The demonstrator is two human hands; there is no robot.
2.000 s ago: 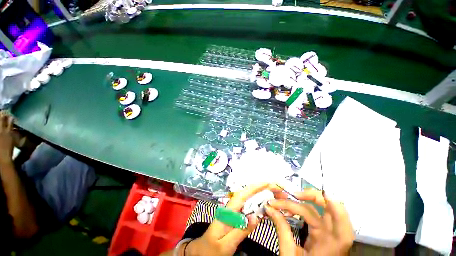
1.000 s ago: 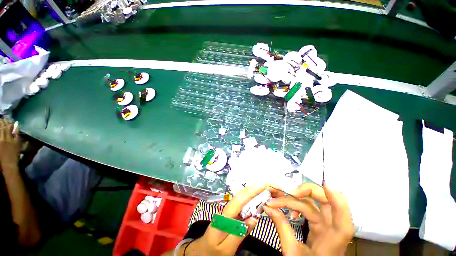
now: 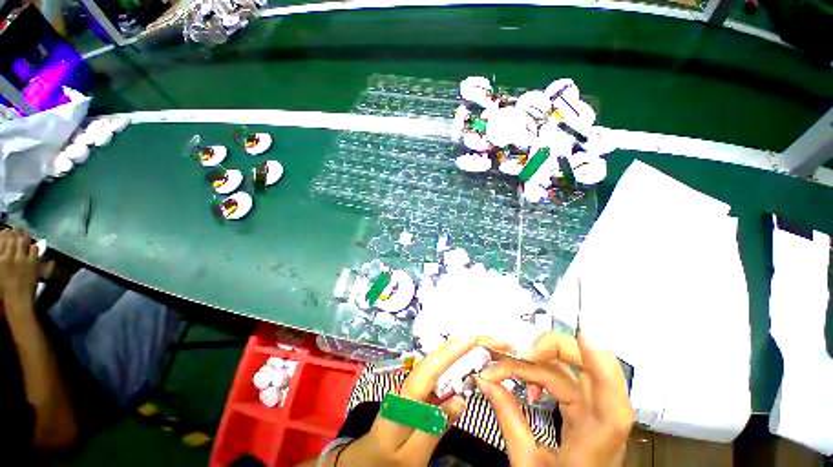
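Observation:
My left hand (image 3: 402, 420) holds a white plastic housing (image 3: 464, 372) between its fingers at the bottom centre. A green circuit board (image 3: 414, 414) hangs beside the housing across the left fingers. My right hand (image 3: 575, 392) has its thumb and index finger at the housing's right side; a small greyish piece seems to be at the fingertips, too small to name. White adhesive pads (image 3: 475, 306) lie heaped on the clear blister tray (image 3: 402, 173) just beyond my hands. One housing with a green board (image 3: 395, 292) lies left of the heap.
A pile of unfinished assemblies (image 3: 513, 128) lies on the tray's far part. Several set-apart assemblies (image 3: 236, 206) are on the green bench at left. White sheets (image 3: 667, 301) lie at right. A red parts bin (image 3: 311, 392) is below the bench edge. Another person's hand (image 3: 18, 264) is at far left.
The green board has shifted slightly left and lower. My right fingers have moved slightly left along the housing, which both hands still touch.

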